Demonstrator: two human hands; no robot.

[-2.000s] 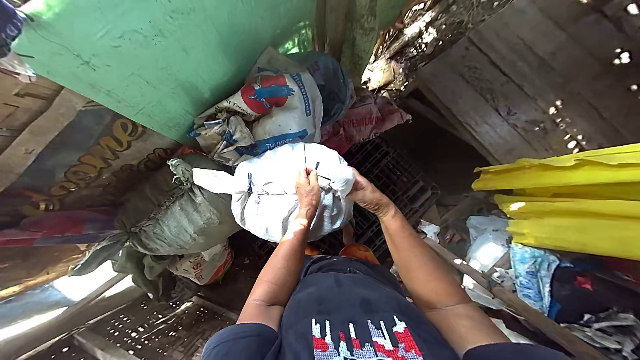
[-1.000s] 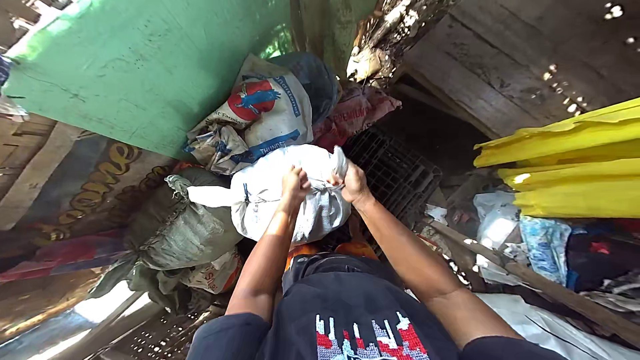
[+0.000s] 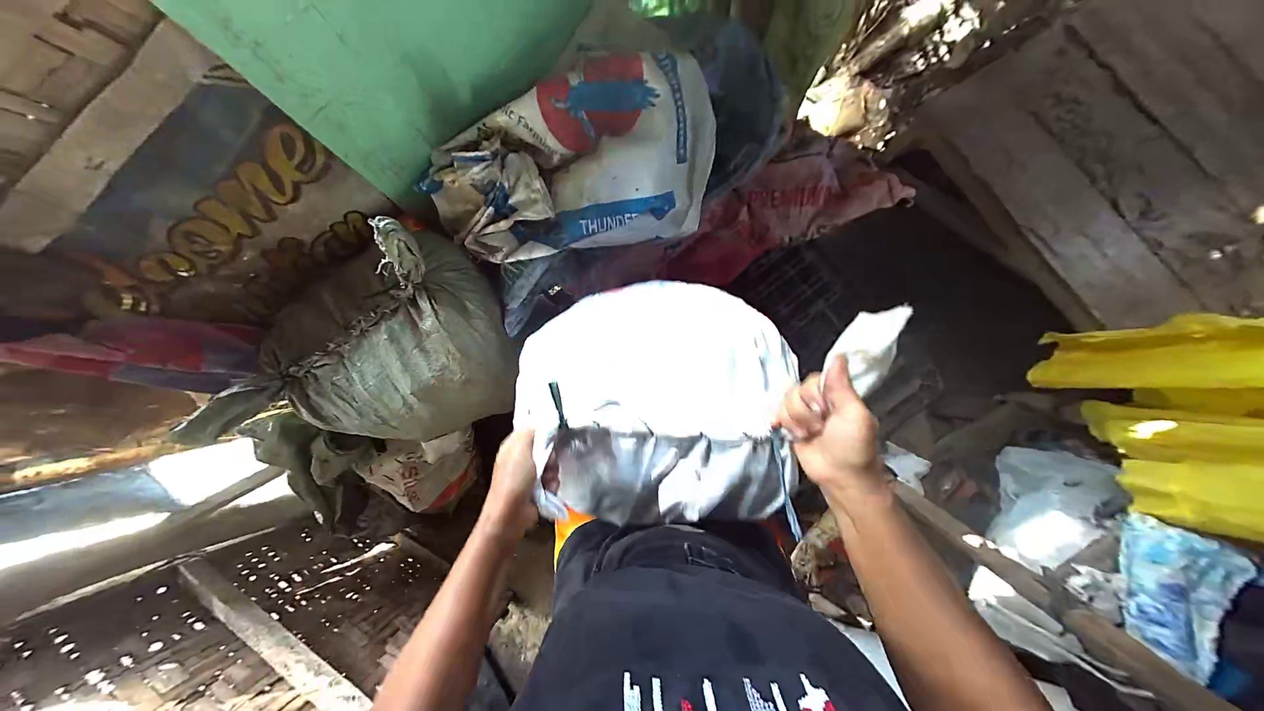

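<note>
A full white woven sack (image 3: 657,360) lies on its side against the front of my body, its stitched seam facing me. My right hand (image 3: 834,430) is closed around the bunched end at the sack's right, with a white tuft sticking up above the fist. At the sack's left end, my left hand (image 3: 513,479) grips or presses the side; its fingers are partly hidden behind the cloth. A short dark green tie (image 3: 557,405) pokes out near the seam on the left. A thin bluish string hangs at the right end, below my right hand.
A full grey-green sack (image 3: 415,346) stands close on the left. Printed feed sacks (image 3: 632,148) and a red sack (image 3: 790,202) are piled ahead, by a green panel (image 3: 395,79). Yellow sheeting (image 3: 1185,425), a wooden pole (image 3: 987,563) and plastic scraps lie on the right.
My left hand has gone from the top of the white sack to its left end. The sack has turned, and its seam now faces me. My right hand holds a bunched end.
</note>
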